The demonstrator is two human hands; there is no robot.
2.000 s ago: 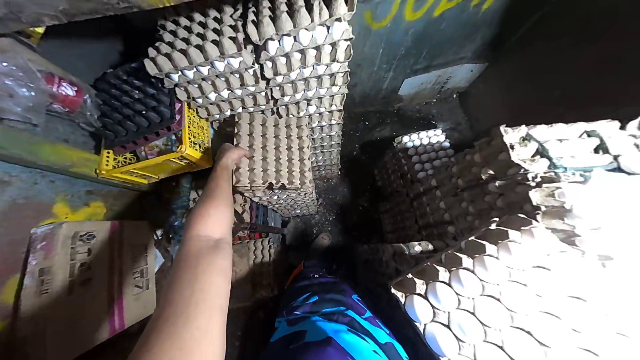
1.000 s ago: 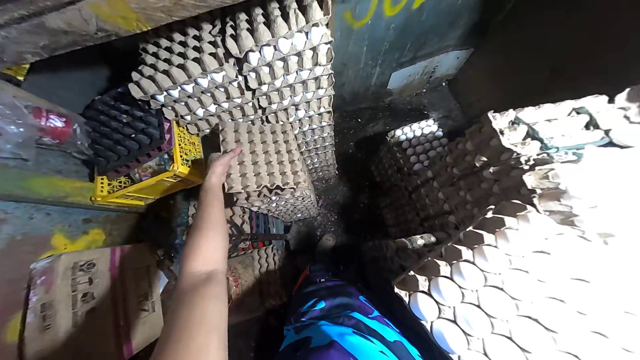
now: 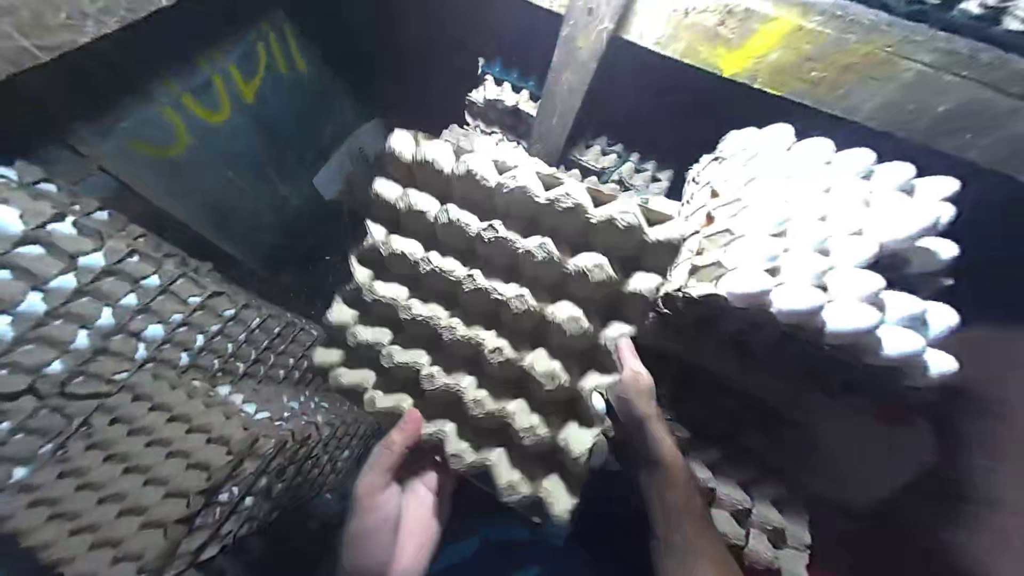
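Observation:
A pulp egg tray point(image 3: 488, 320) spans the middle of the head view, tilted, its bumpy side toward me. My left hand point(image 3: 400, 488) grips its lower left edge, thumb on the near rim. On its right edge lies my right hand point(image 3: 636, 392), fingers partly hidden beneath. A white spot, perhaps an egg, shows by the right hand. Just right of the tray, white eggs point(image 3: 848, 248) lie in rows on a tray, brightly lit. What lies under the held tray is hidden.
Stacked egg trays point(image 3: 144, 320) with white eggs between them fill the left side. A wooden post point(image 3: 576, 76) stands at the back, joined to a paint-marked beam point(image 3: 744, 48). More trays point(image 3: 756, 520) are low at the right. Behind is a dark panel point(image 3: 232, 160) with yellow paint marks.
The view has swung far to the right. Both hands are now on a tray; before, one arm reached to a tray stack by the yellow crate, and the other hand was not visible.

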